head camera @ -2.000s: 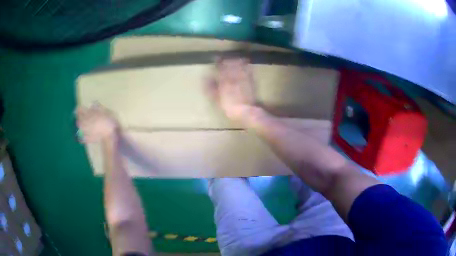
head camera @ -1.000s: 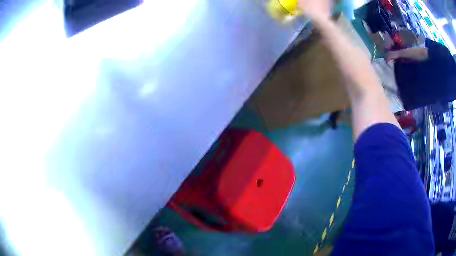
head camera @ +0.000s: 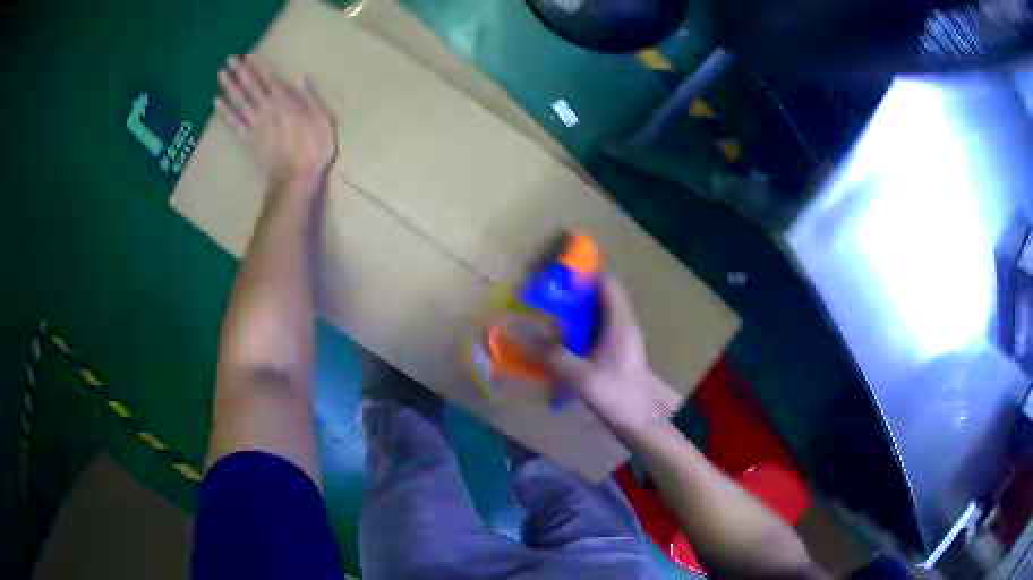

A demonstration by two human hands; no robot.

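Observation:
A large brown shipping carton [head camera: 442, 170] lies in front of me with its long flaps folded shut and a thin centre seam between them. My left hand [head camera: 278, 130] lies flat with spread fingers on the carton's upper left part, near the seam's far end. My right hand [head camera: 612, 368] grips a blue and orange tape gun [head camera: 566, 297] with a roll on it, over the right part of the carton near the seam. The tape gun is blurred, and I cannot tell whether it touches the carton. No tape shows clearly on the seam.
A red plastic stool [head camera: 770, 487] stands at the carton's lower right. A shiny metal-topped table [head camera: 906, 238] is at the right. A dark rounded object [head camera: 612, 14] is at the top. Green floor with yellow-black markings [head camera: 113, 406] and an exit sign [head camera: 159, 136] lies left.
The view has swung from the table back to the carton. My right hand, earlier reaching to a yellow item at the table's far edge, now holds the tape gun over the carton. My left hand is back in view.

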